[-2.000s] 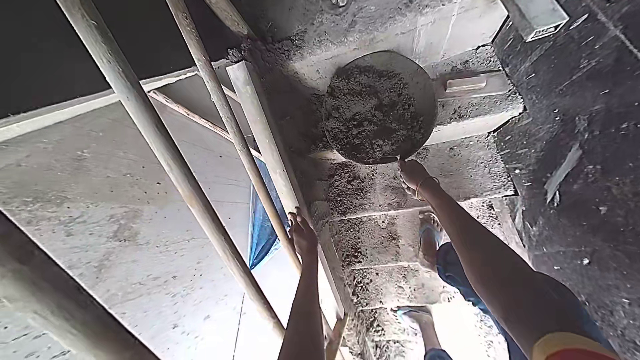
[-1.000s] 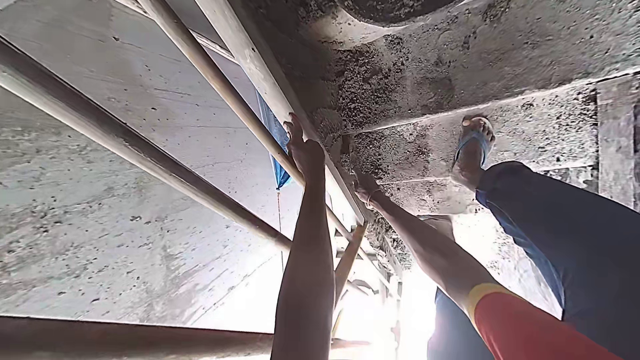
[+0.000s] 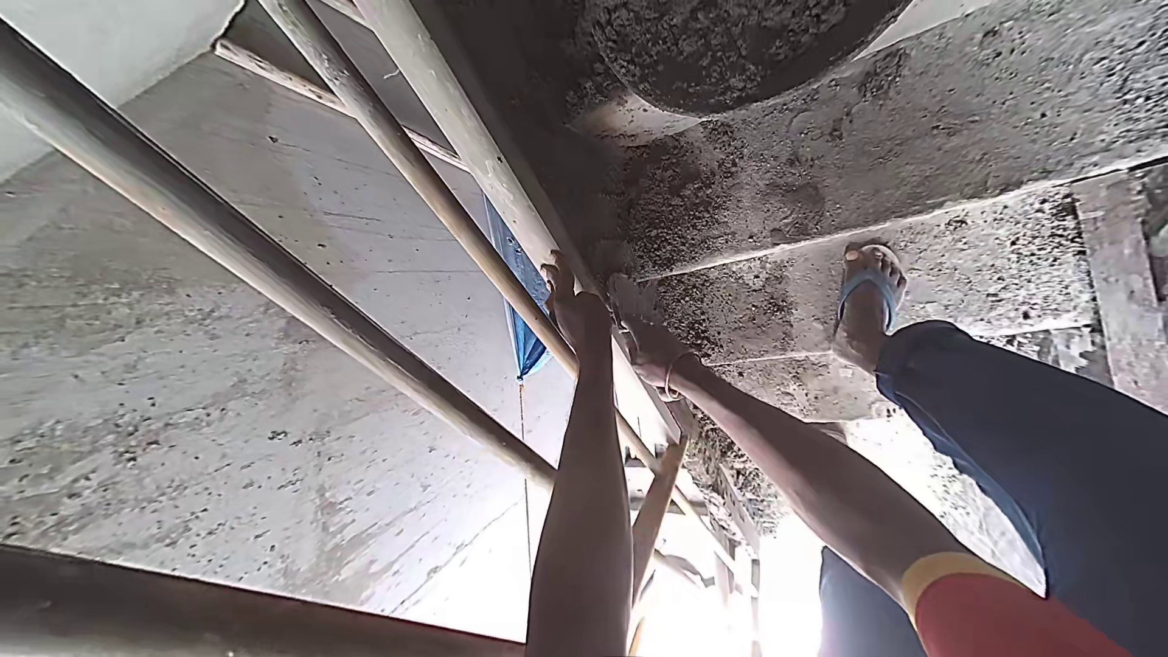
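Observation:
My left hand (image 3: 577,306) grips the edge of a long pale wooden plank (image 3: 484,164) that runs slantwise beside the steps. Just right of it, on the step side of the plank, is my right hand (image 3: 652,347), with a bangle on the wrist. Its fingers are in shadow by a greyish, ragged-looking patch, so whether it holds anything is unclear. At the top of the view a round pan (image 3: 730,55) of dark, crumbly material rests on the rough concrete steps (image 3: 876,173), partly cut off by the frame.
Wooden poles (image 3: 274,260) cross the left side in front of a concrete wall (image 3: 182,392). Blue sheeting (image 3: 520,301) hangs behind the plank. My sandalled foot (image 3: 867,292) stands on a step at right. A board (image 3: 1122,283) lies at the far right. Bright light washes out the bottom.
Two seconds ago my right hand was at the pan's rim; it has let go and moved beside the plank near my left hand. The view has shifted closer to the steps.

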